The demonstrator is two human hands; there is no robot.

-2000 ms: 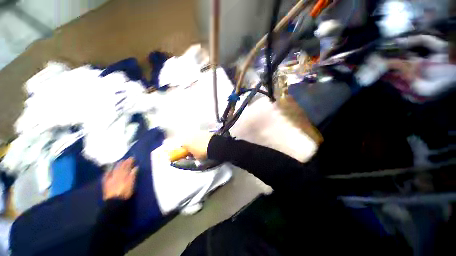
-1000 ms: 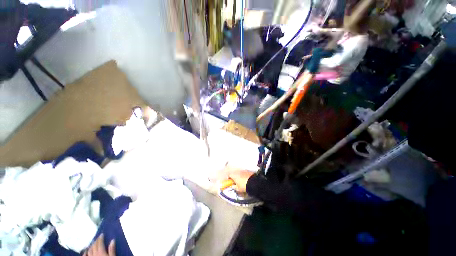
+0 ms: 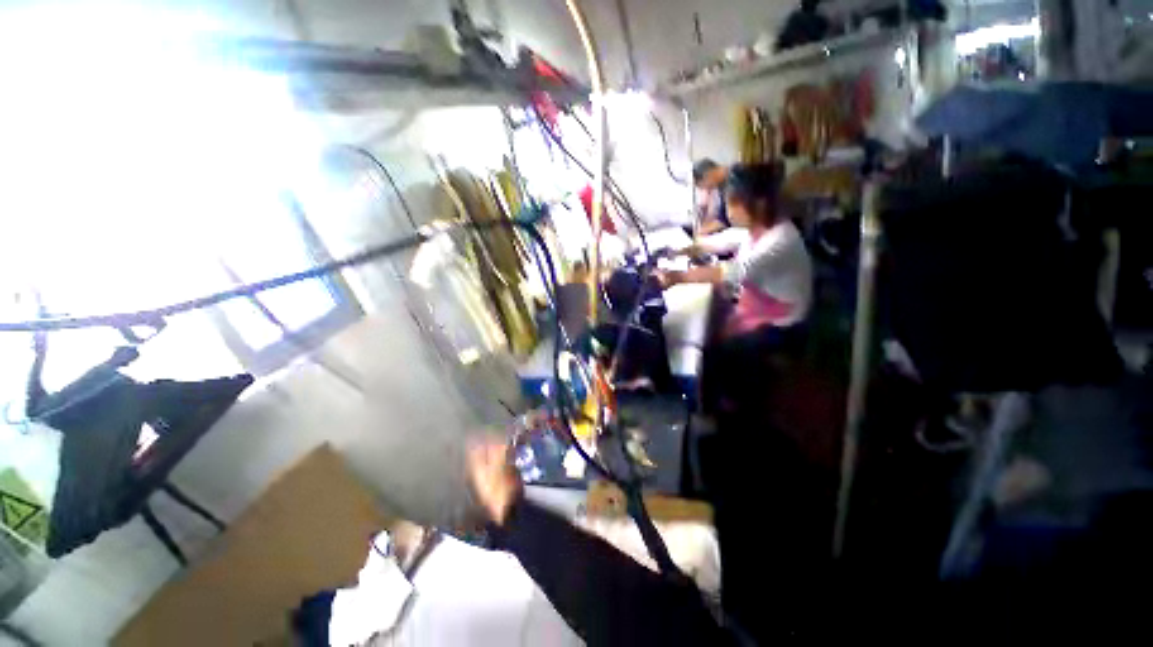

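Note:
My right hand [image 3: 493, 478], in a black sleeve, is raised at the lower middle, in front of the pale wall. It is blurred; no held thing shows, and its finger position is unclear. White cloth [image 3: 474, 594] lies below it, cut off by the bottom edge. A small piece of navy cloth [image 3: 314, 619] lies left of the white cloth. My left hand is out of the picture. The iron is not visible.
A brown cardboard sheet [image 3: 253, 556] stands at lower left. Hoses and cables [image 3: 594, 164] hang down the middle. A person in a white and pink top [image 3: 771, 278] sits beyond, with another person behind. A dark garment [image 3: 999, 278] hangs at right.
The view has swung up towards the room. My right hand has left the iron's orange handle and is raised by the wall. My left hand and the iron have gone out of view.

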